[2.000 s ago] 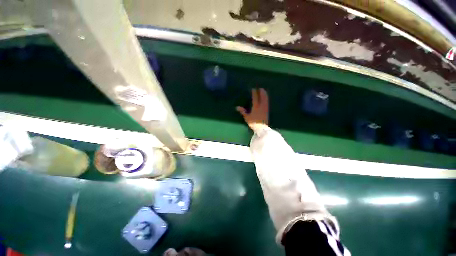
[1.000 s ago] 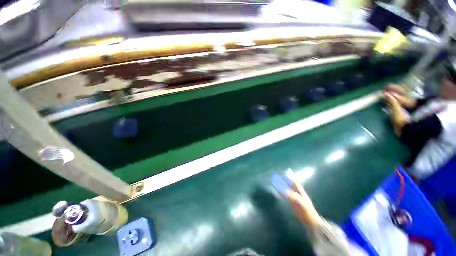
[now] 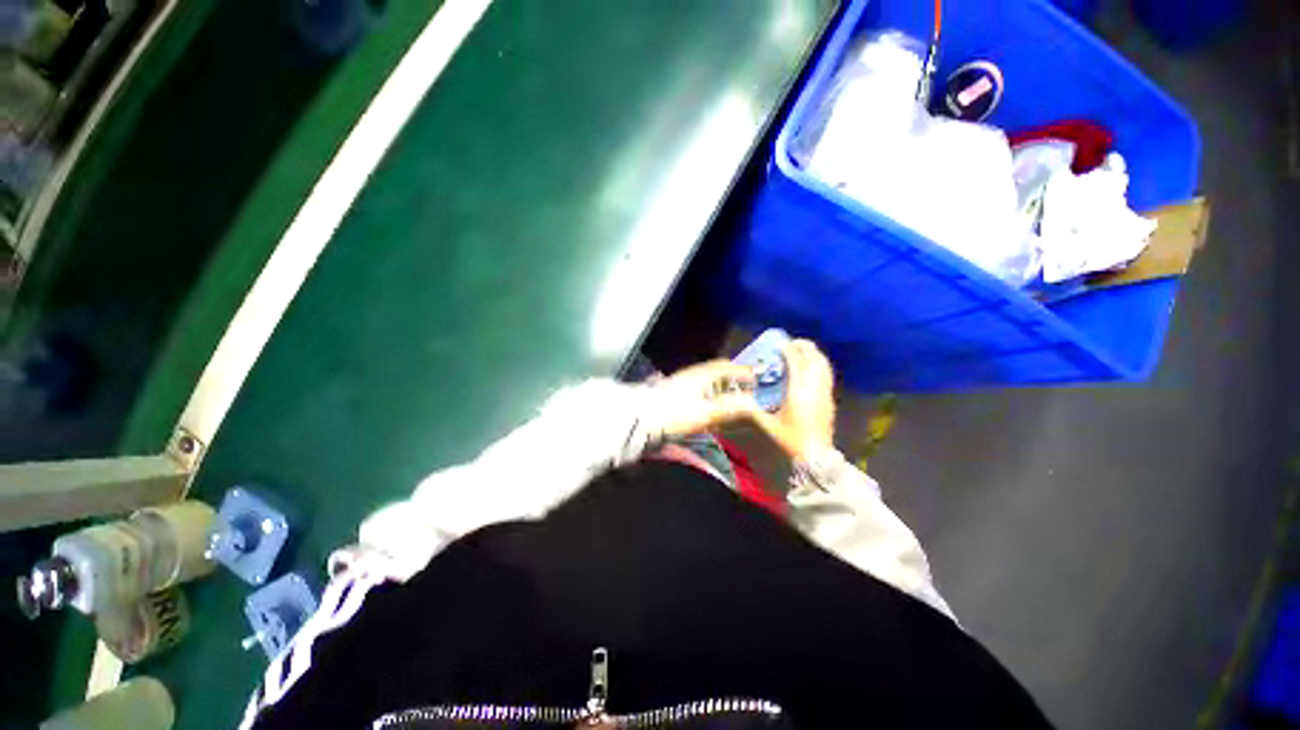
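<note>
My left hand [image 3: 709, 398] and my right hand [image 3: 808, 404] are close together beyond the bench's edge, near the blue bin. Both hold one blue-grey square moulded part [image 3: 767, 365] between them; fingers cover some of it. Its face shows a raised centre. Two more square parts lie on the green bench at the left: one beside the pump bottle [image 3: 247, 535], the other just below it [image 3: 281, 613], partly covered by my sleeve.
The blue plastic bin [image 3: 941, 271] holds clear bags, white scraps, red material and a round black item. The pump bottle [image 3: 97, 568] and a brown tub [image 3: 143, 628] stand by the pale post [image 3: 86, 492]. A white rail [image 3: 307, 228] separates bench and dark green belt.
The view has swung right and down onto my body and the bin. My right hand, earlier over the bench with a blue part, is now beside my left hand, both on a part.
</note>
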